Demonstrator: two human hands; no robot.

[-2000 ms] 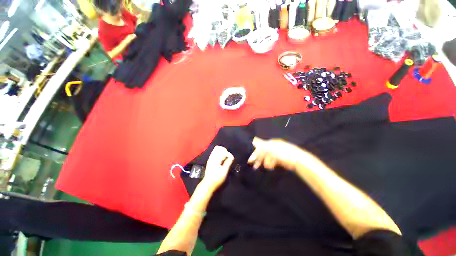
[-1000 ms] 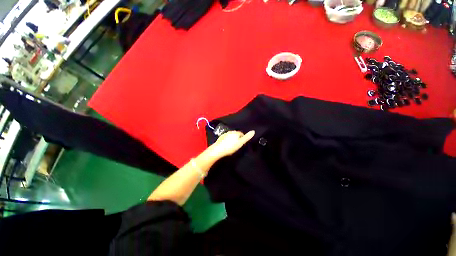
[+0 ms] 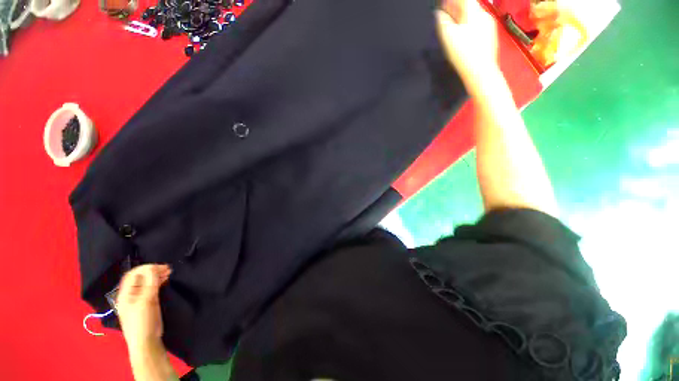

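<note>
A dark coat (image 3: 320, 82) lies diagonally over the red table. Two round dark buttons show on it, one mid-front (image 3: 240, 130) and one near the collar (image 3: 127, 231). My left hand (image 3: 143, 292) is at the collar beside the label and the pale hanger hook (image 3: 94, 324), its fingers curled onto the cloth. My right hand (image 3: 467, 33) is at the coat's far end near the top edge of the picture. It is overexposed, and its grip on the cloth is unclear. No needle or thread can be made out.
A white bowl (image 3: 69, 135) of tiny dark pieces stands on the red table (image 3: 37, 223) at the left. A heap of black shiny buttons (image 3: 195, 18) and a pink-and-white clip (image 3: 141, 29) lie at the top. A tray with orange things (image 3: 557, 33) is at the upper right, beside the green floor.
The view has turned and shifted right along the coat. My left hand stays at the collar. My right hand, near the coat front at first and then almost out of view, now reaches the coat's far end.
</note>
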